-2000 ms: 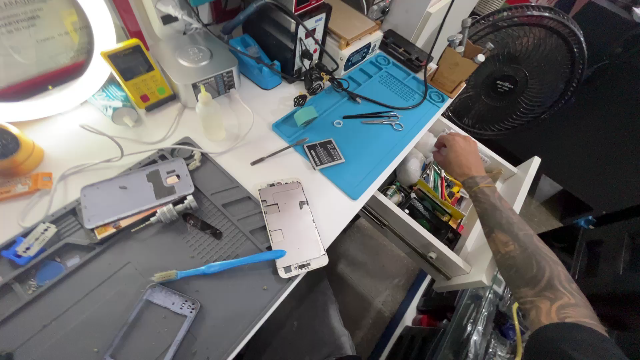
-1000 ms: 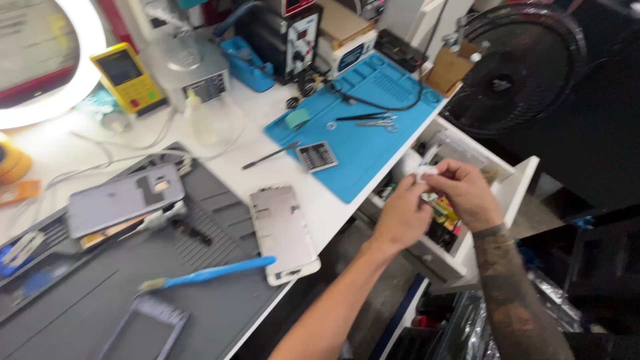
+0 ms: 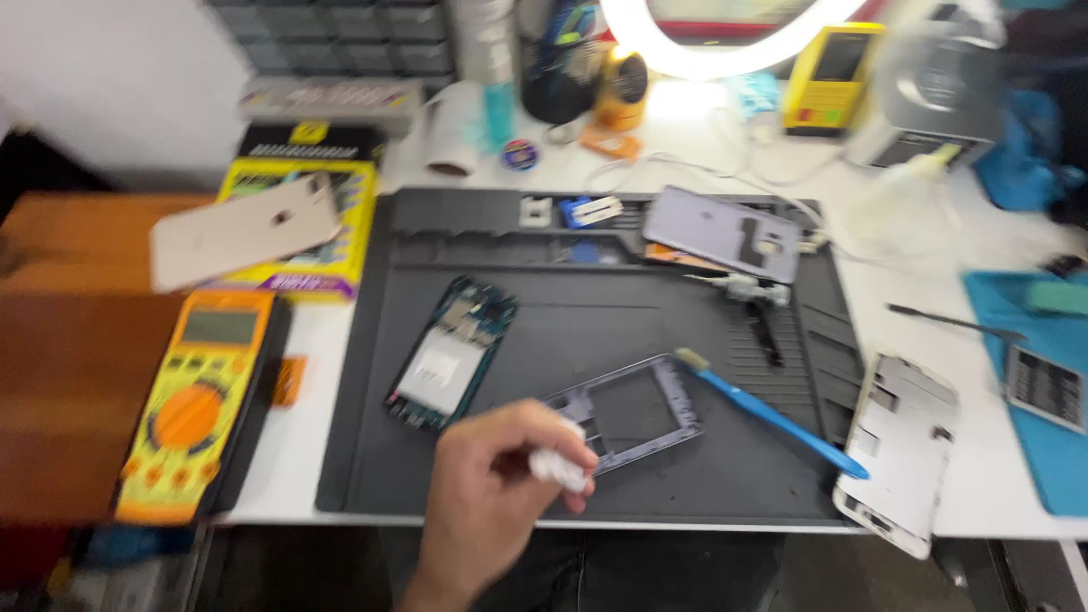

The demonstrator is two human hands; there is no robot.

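Note:
My left hand (image 3: 510, 484) pinches a small wad of white material (image 3: 561, 470), perhaps cotton, above the front edge of the grey repair mat (image 3: 544, 331). Just behind it lies an empty phone mid-frame (image 3: 646, 412). A phone's exposed circuit board and chassis (image 3: 455, 353) rests to the left of that frame. The blue-handled brush (image 3: 773, 421) reaches from the mat onto a white phone display assembly (image 3: 903, 450) at the right. My right hand is out of view.
A yellow multimeter (image 3: 191, 408) stands at the left beside a pale phone back (image 3: 246, 234) on a yellow package. Behind are a purple phone back (image 3: 722, 229), a ring light (image 3: 731, 59) and a squeeze bottle (image 3: 901, 204). A battery (image 3: 1045, 389) lies on the blue mat at right.
The view has swung left from the drawer to the grey mat. Both hands were together over the drawer a second ago; now only my left hand shows, holding the white wad.

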